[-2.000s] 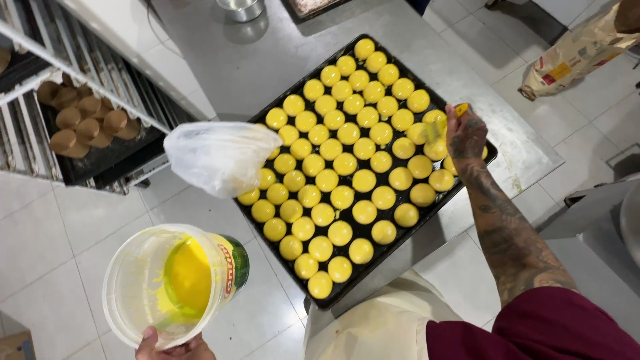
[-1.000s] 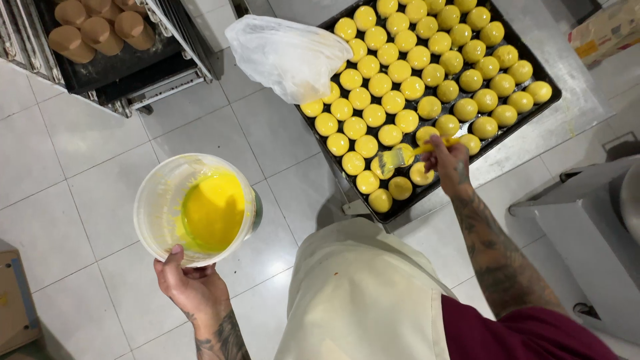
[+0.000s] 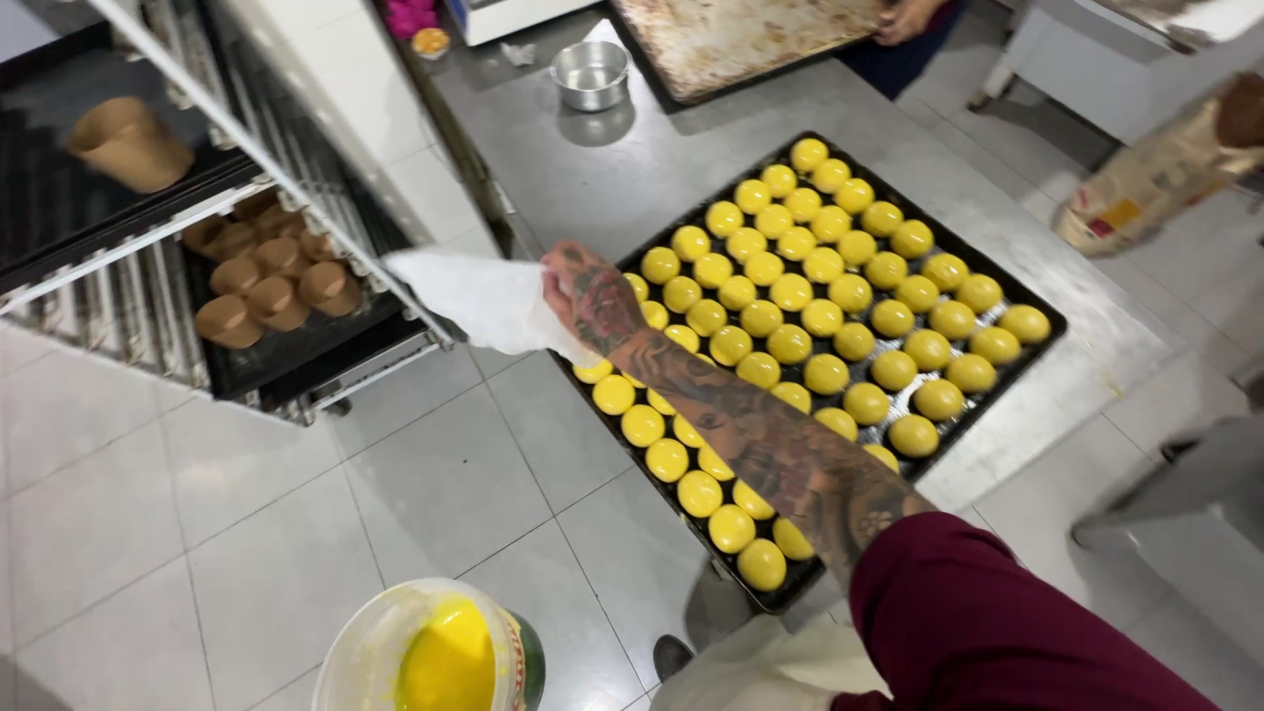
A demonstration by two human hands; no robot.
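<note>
My right hand (image 3: pixel 591 296) reaches across a black baking tray (image 3: pixel 987 415) and grips the edge of a thin white plastic bag (image 3: pixel 474 296) at the tray's left corner. Rows of round dough balls (image 3: pixel 790 291), glossy with yellow glaze, fill the tray; my forearm hides some of them. No brush shows in my right hand. A white plastic bucket (image 3: pixel 341 652) with yellow liquid egg wash (image 3: pixel 449 657) stands out at the bottom of the view, over the floor. My left hand is out of view.
The tray lies on a steel table (image 3: pixel 513 158). A round metal tin (image 3: pixel 591 75) and a worn baking sheet (image 3: pixel 741 39), touched by another person's hand (image 3: pixel 904 18), are at its far side. A rack (image 3: pixel 227 109) with brown paper cups (image 3: pixel 276 301) stands left; a paper sack (image 3: pixel 1136 188) is right.
My right hand has left the near side of the tray, where it held a brush, and now grips the plastic bag. The left hand under the bucket has gone out of view.
</note>
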